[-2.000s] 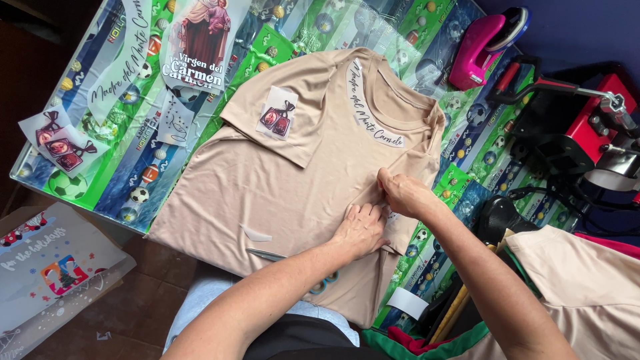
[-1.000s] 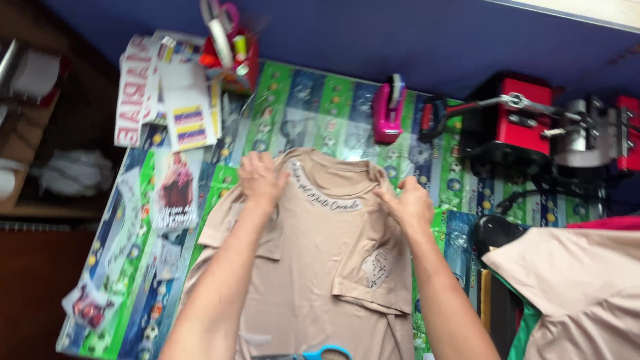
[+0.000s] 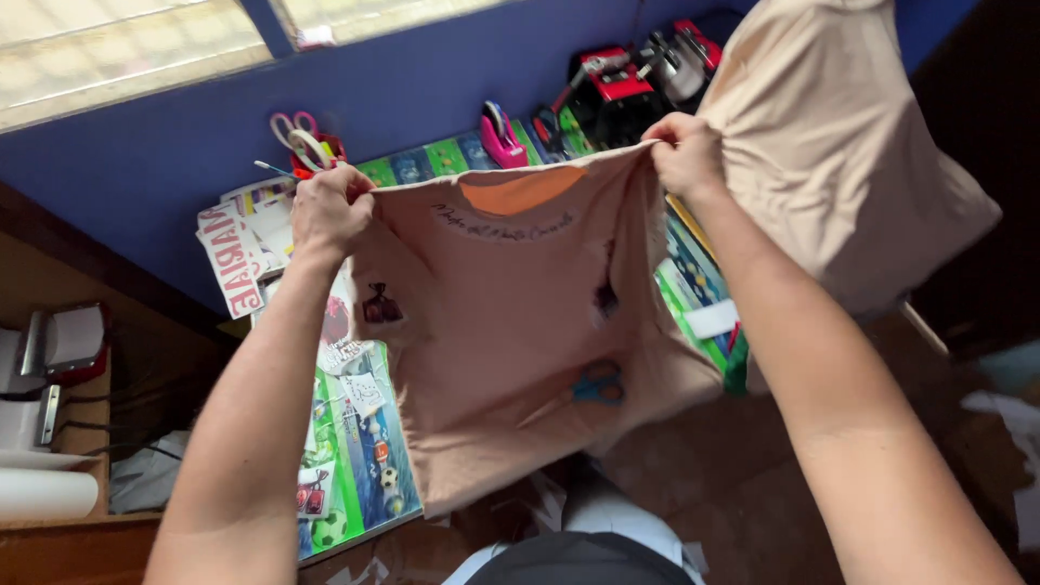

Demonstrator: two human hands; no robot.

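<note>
A beige T-shirt is stretched between my hands, raised off the table at the shoulders. My left hand pinches its left shoulder edge in view, and my right hand pinches the other. Curved script lettering on a transfer lies below the neckline, where an orange patch shows. Printed pictures sit on both sleeves, a scapular-like one at left and a darker one in the folds at right. Scissors with blue handles rest on the lower part of the shirt.
Behind the shirt are a pink tape dispenser, a red holder with scissors and red-and-black heat presses. Printed sheets lie on the patterned table cover at left. More beige fabric is piled at right.
Both hands have moved to the shirt's shoulders and raised it from the table, where it lay flat before. The view has shifted to show the window and more of the wall.
</note>
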